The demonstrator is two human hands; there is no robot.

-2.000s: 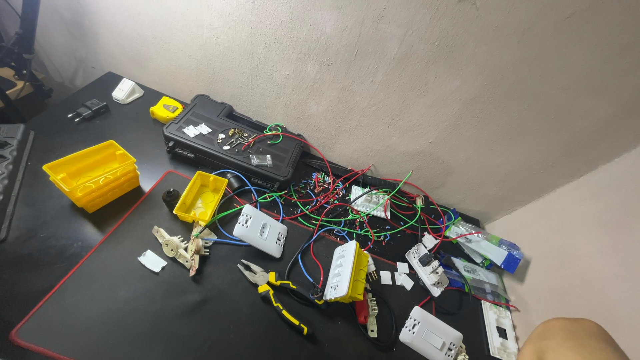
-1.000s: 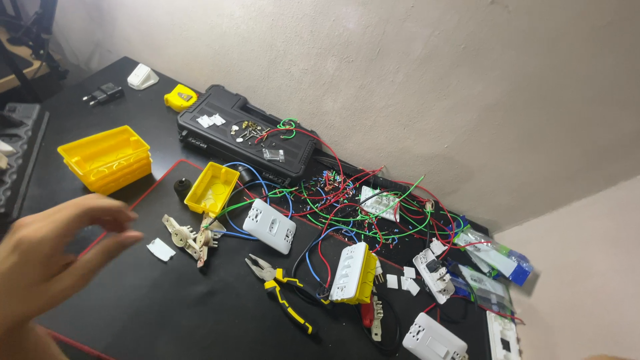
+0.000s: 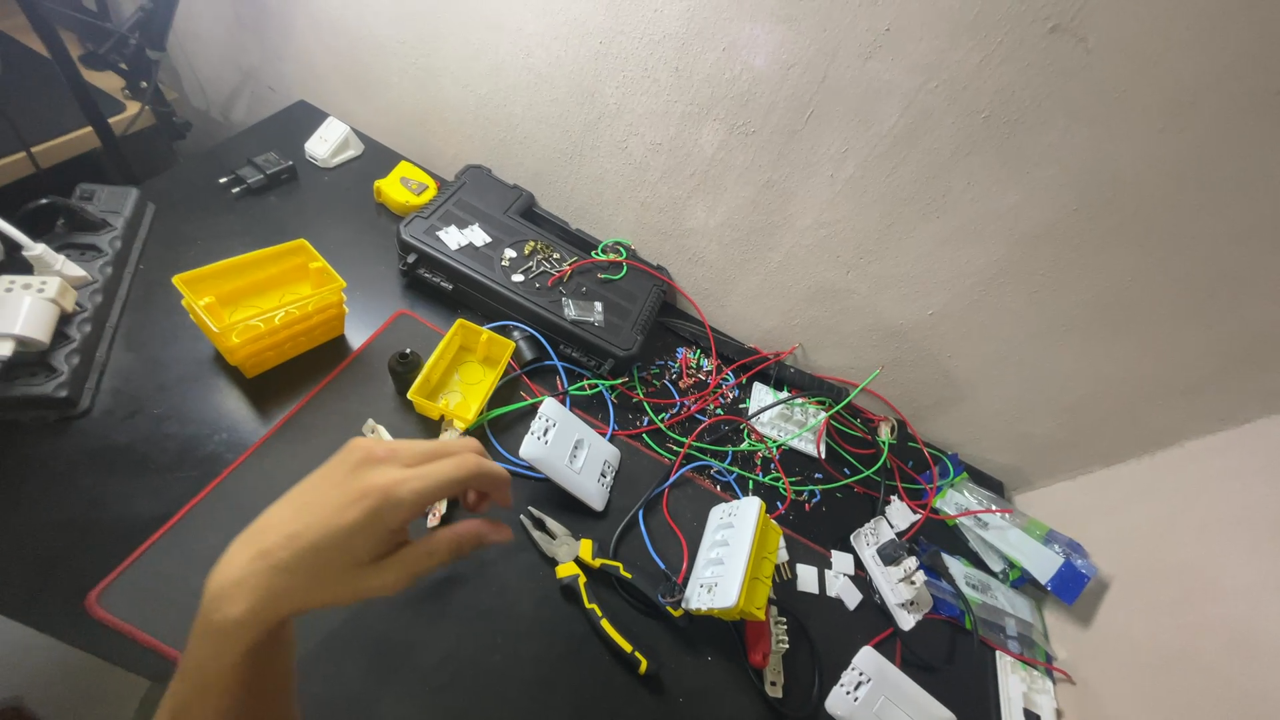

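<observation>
My left hand [image 3: 370, 515] hangs over the dark desk mat, thumb and fingers apart, with nothing seen between them. Behind it, a beige wired fitting [image 3: 437, 510] is partly hidden. Just right of the fingertips lie combination pliers [image 3: 590, 585] with yellow-black handles, jaws spread. A white socket faceplate [image 3: 570, 454] rests above the pliers, beside a small yellow electrical box [image 3: 462, 372]. Farther right, a white socket plate [image 3: 722, 556] sits on a yellow box [image 3: 762, 570], with red, blue and black wires beside it. My right hand is not in view.
Stacked yellow boxes [image 3: 262, 305] stand at left, near a black power strip [image 3: 75, 300]. A black case [image 3: 530, 270] bearing screws, a tape measure [image 3: 404, 188] and tangled wires [image 3: 760, 440] line the wall. A faceplate [image 3: 885, 690] and plastic packets [image 3: 1015, 540] lie at right.
My left hand, absent two seconds ago, came in at the left edge and has moved right over the mat. It now covers much of the beige fitting.
</observation>
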